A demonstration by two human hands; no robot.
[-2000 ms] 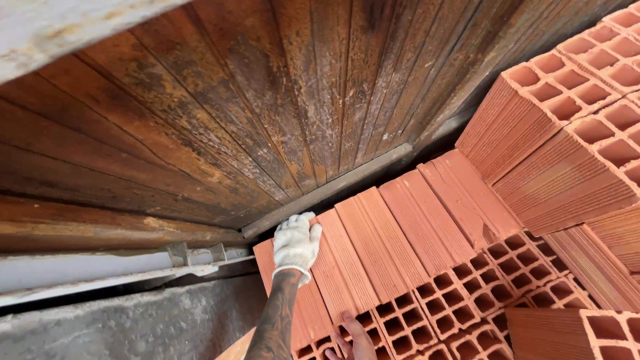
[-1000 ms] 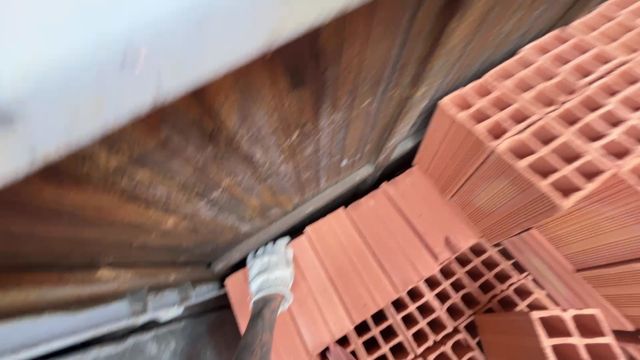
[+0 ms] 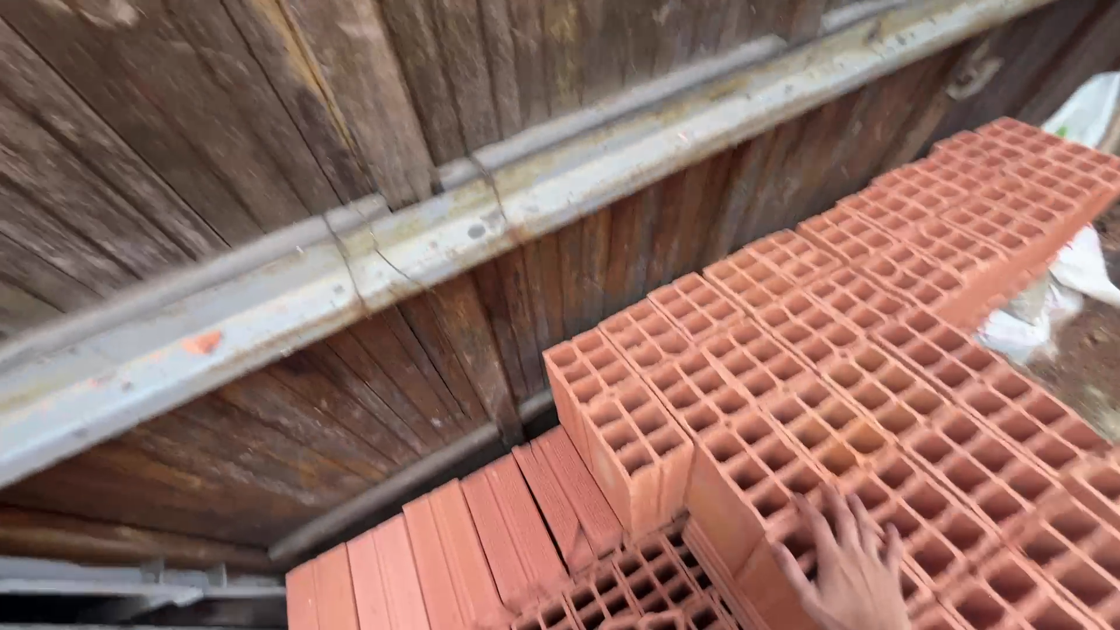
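My right hand (image 3: 844,560), bare, rests at the lower right on the top of a stack of hollow clay bricks (image 3: 822,420) whose open cells face up. Its fingers are spread over the cells, the thumb near the stack's left edge; whether any fingertip dips into a cell cannot be told. My left hand is out of view. Left of the stack, at a lower level, hollow clay bricks (image 3: 437,551) lie side by side with their ribbed faces up. In front of them, more bricks (image 3: 639,582) show their cells.
A wall of worn wooden boards (image 3: 332,411) runs behind the bricks. A stained metal beam (image 3: 542,210) crosses it diagonally above them. White sacks (image 3: 1019,319) lie on soil beyond the stack at the right. A pale rail (image 3: 105,582) is at the lower left.
The view has swung far to the right and up. My gloved left hand, earlier on the ribbed bricks, has left the view. My bare right hand is now on the higher stack.
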